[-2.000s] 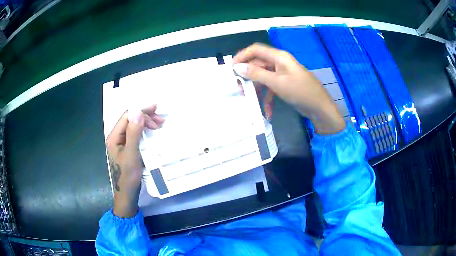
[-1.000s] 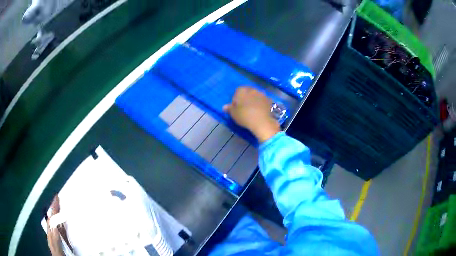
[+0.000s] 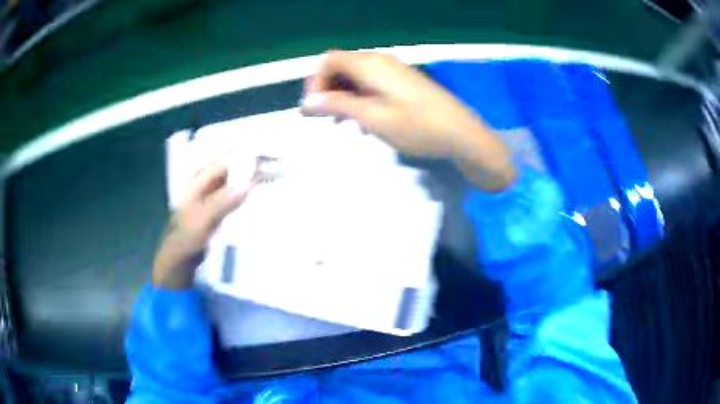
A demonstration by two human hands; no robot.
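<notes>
The white plastic housing (image 3: 331,229) lies at a slant on the white work sheet (image 3: 268,322), with grey rectangular adhesive pads (image 3: 408,308) at its near corners. My left hand (image 3: 197,213) is at its left side, fingers bent over the edge and holding it. A small grey mark, perhaps a curved pad, shows beside my left fingertips. My right hand (image 3: 387,102) is over the far edge, thumb and fingers drawn together. Blur hides whether a small pad is between them.
Blue release film strips (image 3: 553,134) lie at the right, with grey pads (image 3: 521,148) on the left strip, partly behind my right forearm. The green conveyor belt (image 3: 237,47) with its white edge (image 3: 118,126) runs along the far side of the dark bench (image 3: 87,245).
The view has swung back left from the film strips. My right hand has moved from the film to the housing's far edge. The housing is turned clockwise compared with two seconds ago.
</notes>
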